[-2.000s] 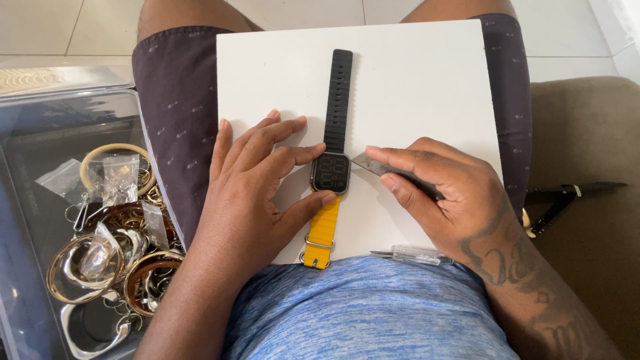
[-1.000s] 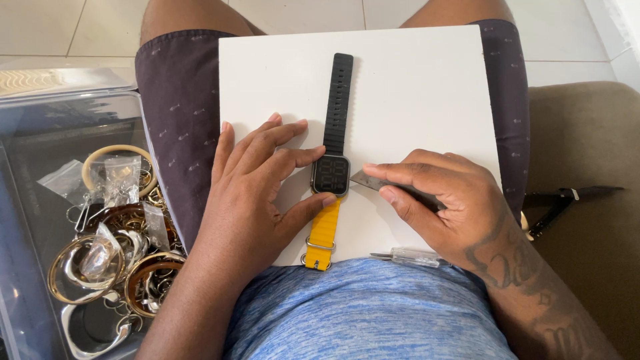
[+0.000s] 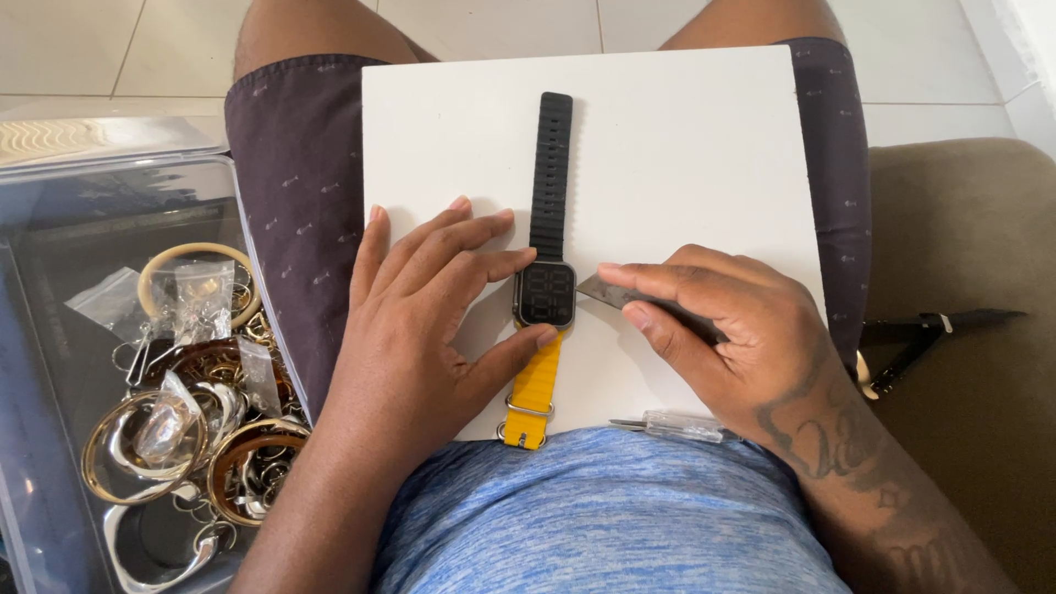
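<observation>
A digital watch with a black rectangular case (image 3: 546, 295) lies face up on a white board (image 3: 685, 148) across my lap. Its upper strap half (image 3: 553, 173) is black and its lower half (image 3: 537, 381) yellow, with metal loops and a buckle. My left hand (image 3: 429, 322) steadies the case, forefinger at the top left corner and thumb at the bottom edge. In my right hand (image 3: 718, 330) is a flat, dark, pointed metal blade (image 3: 615, 294), its tip at the right side of the case. A small screwdriver with a clear handle (image 3: 683, 426) lies at the board's near edge.
At the left, a clear plastic box (image 3: 239, 198) holds bangles (image 3: 144, 445), rings, chains and small plastic bags (image 3: 204, 301). On the brown cushion (image 3: 973, 429) to the right lies a black strap-like item (image 3: 916, 351) with a light band around it.
</observation>
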